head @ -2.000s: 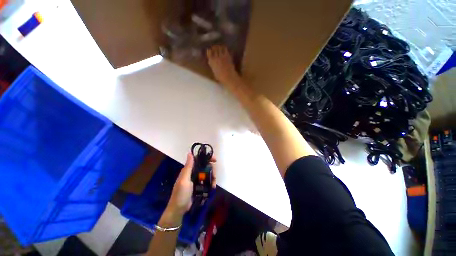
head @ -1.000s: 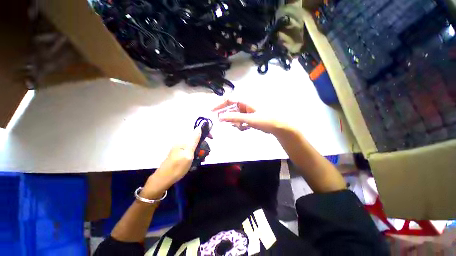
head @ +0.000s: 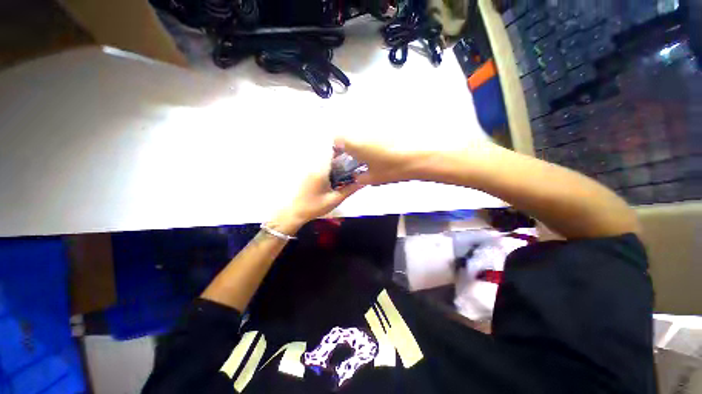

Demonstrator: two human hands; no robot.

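Observation:
My left hand (head: 317, 194) and my right hand (head: 379, 160) meet over the front part of the white bench. A small dark device (head: 343, 171) sits between them, held in my left hand, with something clear and shiny over it that looks like a polybag (head: 348, 164). My right fingers are at the clear piece; the overexposed bench blurs their outline. The coiled cable seen earlier in my left hand cannot be made out now.
A heap of black coiled cables (head: 289, 55) lies at the far side of the bench (head: 92, 177). An orange-and-blue object (head: 485, 96) lies beside the carton of dark devices (head: 512, 92) on the right. Blue crates (head: 38, 308) stand low left.
My right hand has left the brown carton, come back with a clear piece and joined my left hand. The clear piece is now at the device. The view has swung right and down.

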